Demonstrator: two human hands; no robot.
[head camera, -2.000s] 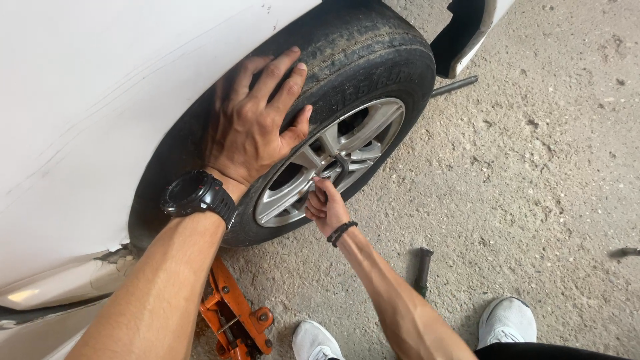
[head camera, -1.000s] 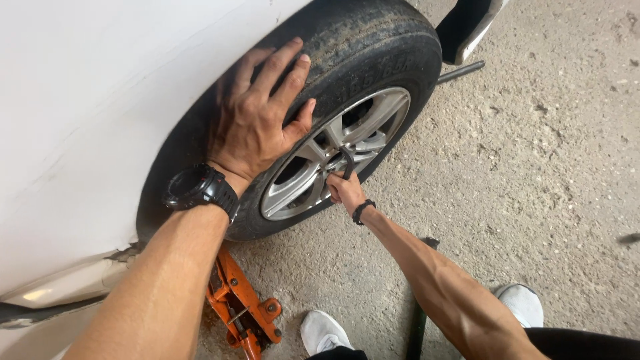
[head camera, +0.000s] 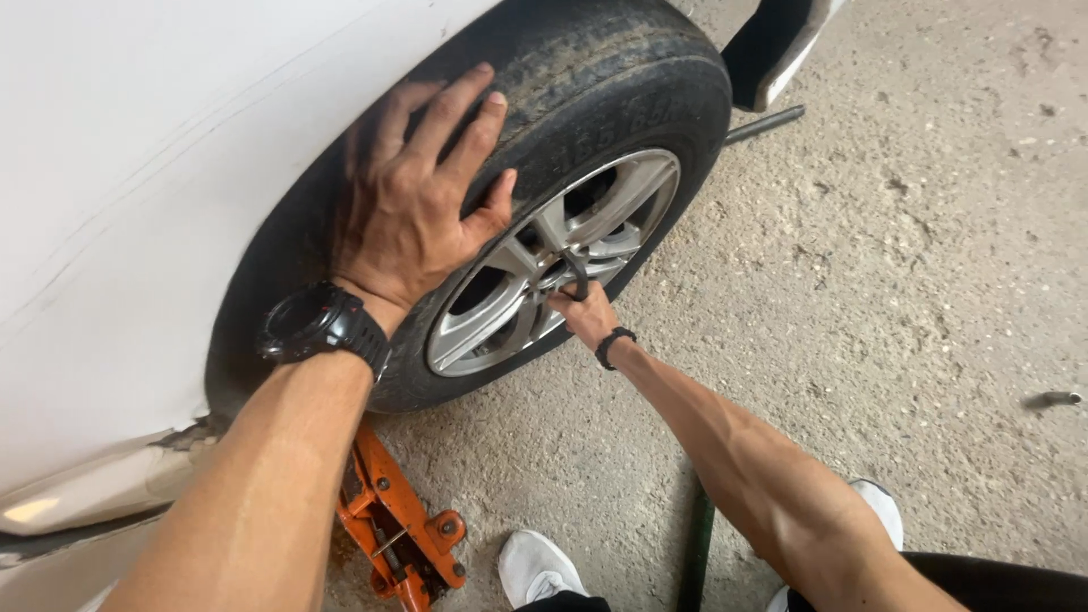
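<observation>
My left hand (head camera: 416, 187), with a black watch on its wrist, lies with spread fingers against the upper left of the car tire (head camera: 629, 93), by the white fender (head camera: 170, 127). At the hub of the silver alloy wheel rim (head camera: 552, 225), my right hand (head camera: 586, 314) is closed around a dark, bent metal tool (head camera: 580, 274), likely a lug wrench. The tool's curved end rises above the fist and reaches toward the wheel's center. My fingers hide the rest of it, so its contact with a nut cannot be told.
An orange floor jack (head camera: 404, 531) is on the rough concrete below the tire. A dark bar (head camera: 697, 544) lies under my right forearm, and a rod (head camera: 765, 125) pokes out behind the tire. A small metal piece (head camera: 1054, 399) rests at the far right. My white shoes (head camera: 535, 561) stand near the bottom edge.
My right hand has changed its pose at the hub, and the tool's bent end shows above the fist, unlike two seconds ago. My left hand has stayed on the tire.
</observation>
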